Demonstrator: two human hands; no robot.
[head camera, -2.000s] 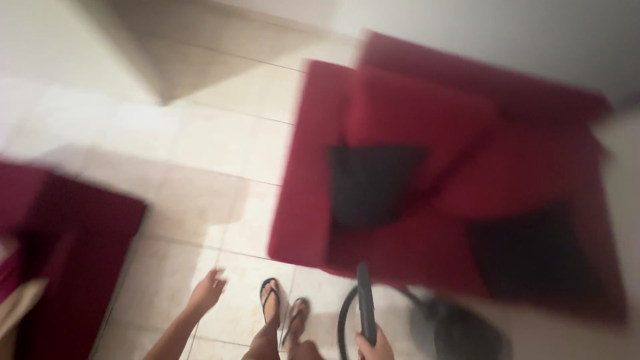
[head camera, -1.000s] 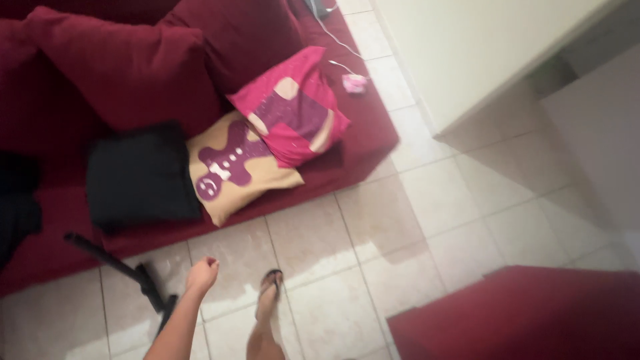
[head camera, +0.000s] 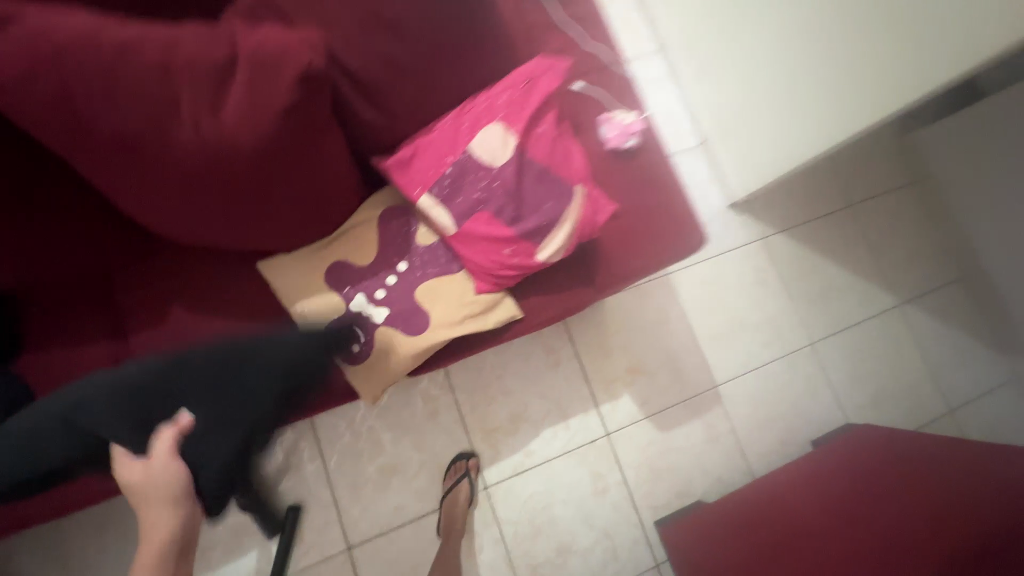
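Note:
My left hand (head camera: 160, 472), at the lower left, grips a black cushion (head camera: 200, 384), which is blurred and lifted at the front of the red sofa (head camera: 656, 216). To the right of it lies a tan cushion (head camera: 456, 324) with a purple gingerbread figure, partly under a pink cushion (head camera: 512, 192) of similar print. A black tube (head camera: 286, 544), probably of a vacuum cleaner, shows below the black cushion. My right hand is outside the view.
A small pink object (head camera: 621, 130) with a white cord rests on the sofa's end. Another red seat (head camera: 864, 512) stands at the lower right. A pale partition (head camera: 784, 80) rises at the upper right. One foot in a black flip-flop (head camera: 458, 488) is on the tiled floor (head camera: 544, 448).
My left hand, empty a second ago, now has hold of the black cushion, which lay on the sofa then. The view has swung from the other red sofa since two seconds ago.

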